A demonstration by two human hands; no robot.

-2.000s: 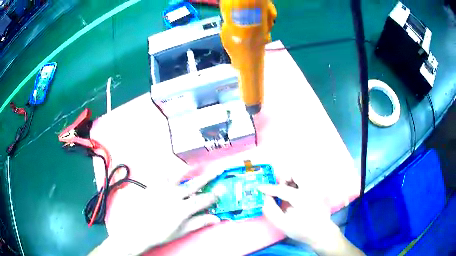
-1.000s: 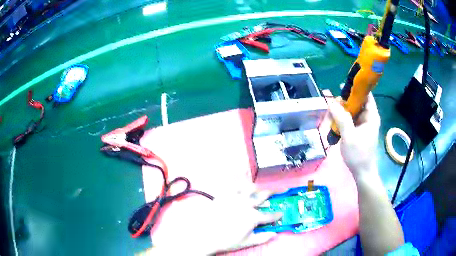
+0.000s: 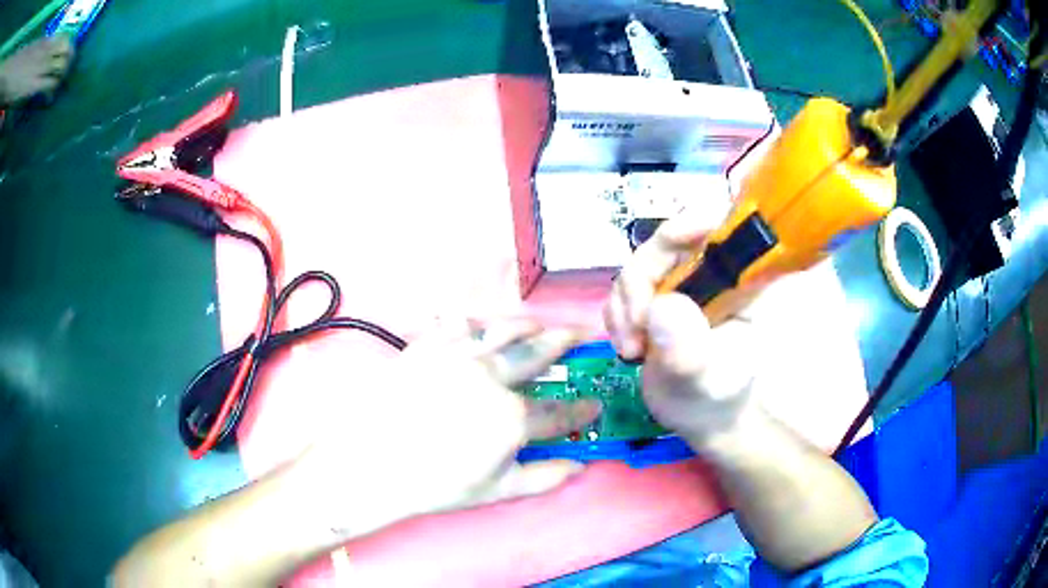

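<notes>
A green circuit board (image 3: 615, 391) lies in a blue tester housing (image 3: 655, 449) on the pink mat (image 3: 379, 172). My left hand (image 3: 460, 402) lies over the housing's left part, with fingers spread on the board. My right hand (image 3: 690, 345) grips the orange electric screwdriver (image 3: 793, 195), tilted over the board's right part. The screwdriver's tip is hidden behind my right hand. I cannot tell if it touches the board. Red and black battery clamps (image 3: 190, 161) lie at the mat's left, and their coiled leads (image 3: 259, 345) run towards my left hand.
A white screw feeder (image 3: 644, 126) stands behind the board. A second, black feeder (image 3: 965, 172) and a masking tape roll (image 3: 908, 258) are at the right. A black cord hangs at the right. A blue bin (image 3: 914, 454) is at lower right. Another person's hand (image 3: 35, 69) shows at upper left.
My right hand has left the board, taken hold of the screwdriver and brought it from beside the feeder to over the board. My left hand stays on the housing. The view has shifted.
</notes>
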